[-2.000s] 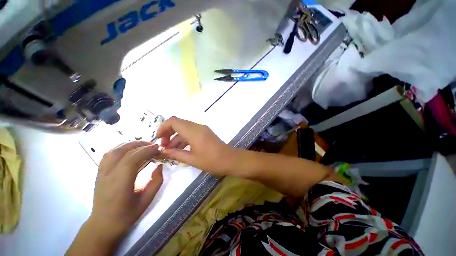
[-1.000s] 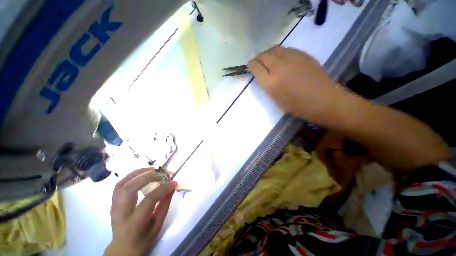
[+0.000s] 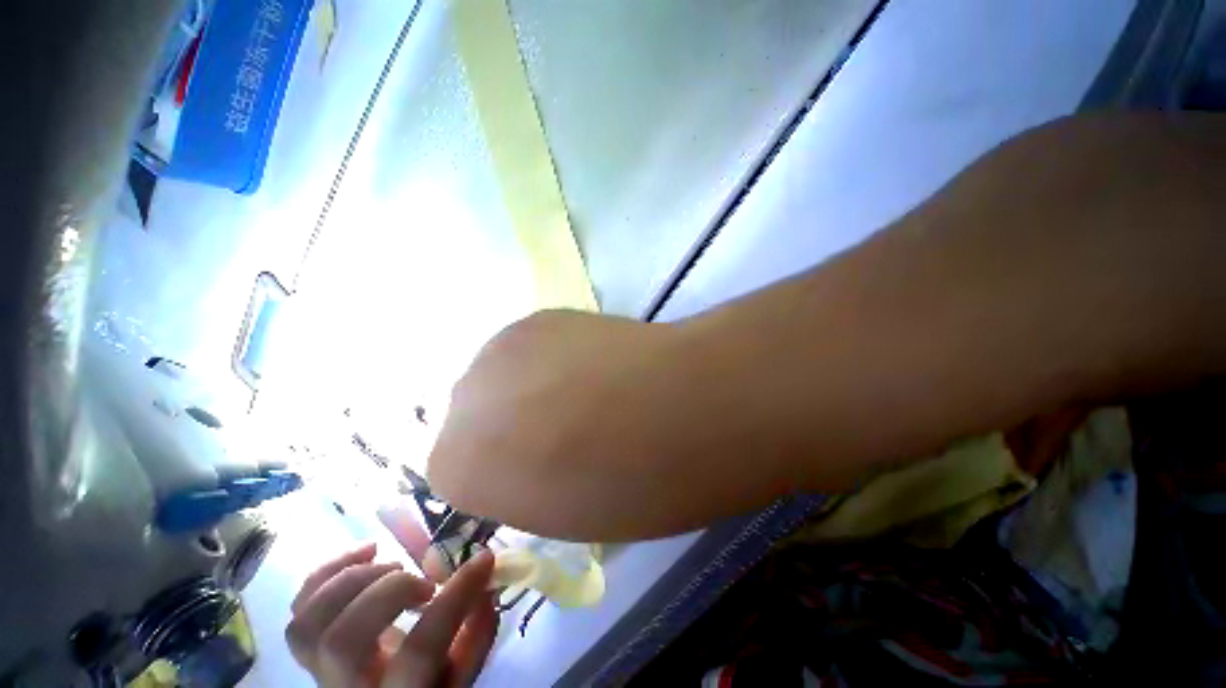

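Observation:
My left hand (image 3: 397,625) is at the bottom, thumb and finger pinching a narrow pale yellow binding strip (image 3: 571,575) by the small metal binder. The strip's end curls out to the right of the fingertips. My right hand (image 3: 518,430) reaches over from the right, its fingers hidden behind the back of the hand. Dark pointed blades of the thread snips (image 3: 433,511) show below it, close to my left fingertips; their handle is hidden. Glare and the hands hide much of the binder.
Another yellow strip (image 3: 531,161) lies along the machine bed. A blue box (image 3: 239,94) with small items is at upper left. The machine head fills the left edge, with round metal parts at lower left (image 3: 182,625). Yellow cloth (image 3: 928,497) lies beyond the table's grey front edge.
My right hand left the binder, took hold of the snips on the table and brought them back to my left hand. The view has moved closer to the bed.

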